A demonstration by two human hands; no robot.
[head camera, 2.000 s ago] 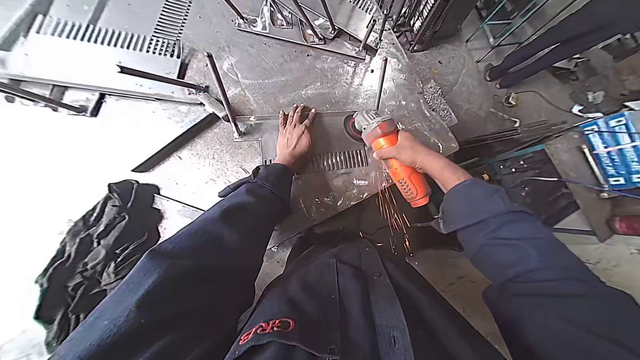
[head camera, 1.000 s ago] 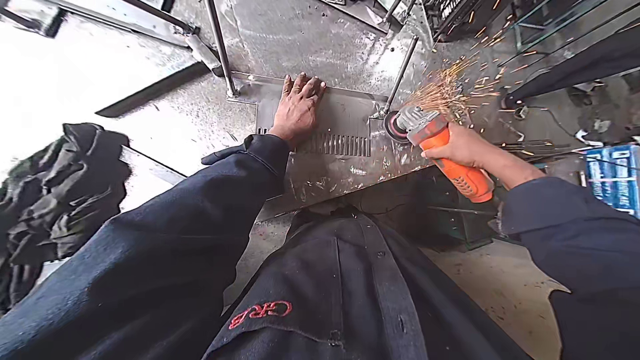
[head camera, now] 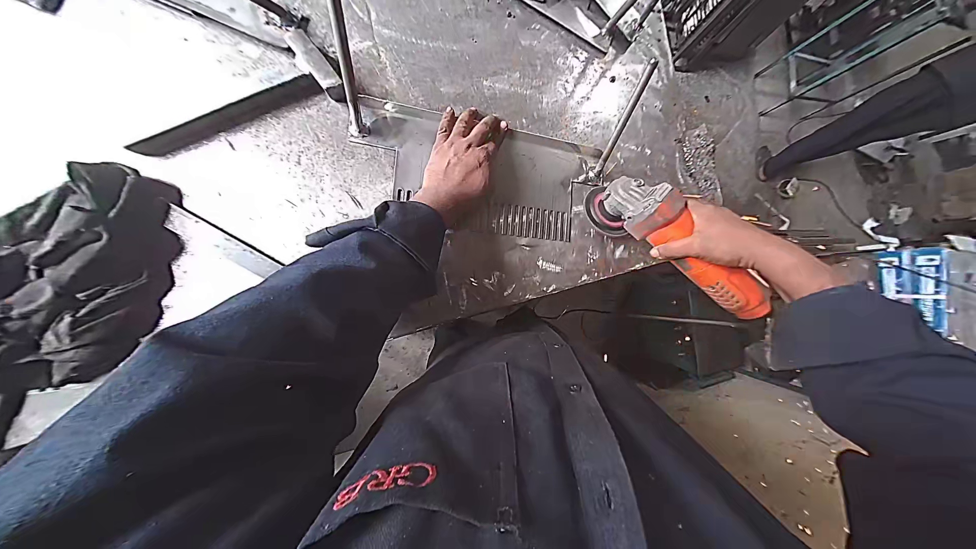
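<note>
My left hand [head camera: 460, 162] lies flat, palm down, on a slotted sheet-metal plate [head camera: 534, 171] on the metal worktable [head camera: 488, 278]. Two metal rods stand up at the plate's far corners, a left rod [head camera: 345, 69] and a right rod [head camera: 627, 118]. My right hand [head camera: 709, 235] is closed around the orange body of an angle grinder [head camera: 720, 286]. The grinder's disc [head camera: 600, 212] is at the plate's right edge, just below the foot of the right rod; whether it touches metal cannot be told. Small sparks show below the table's near edge at the right.
Dark crumpled cloth [head camera: 99, 282] lies at the left, near a dark flat metal strip [head camera: 225, 114]. More metal frames stand at the far edge. At the right are another person's leg [head camera: 854, 122], a green metal frame [head camera: 812, 57], a cable and blue-and-white boxes [head camera: 915, 286].
Between the earlier frames the grinder moved from the plate's slotted part to its right edge. The heavy spark stream of a second ago, fanning up and right, has given way to scattered sparks below.
</note>
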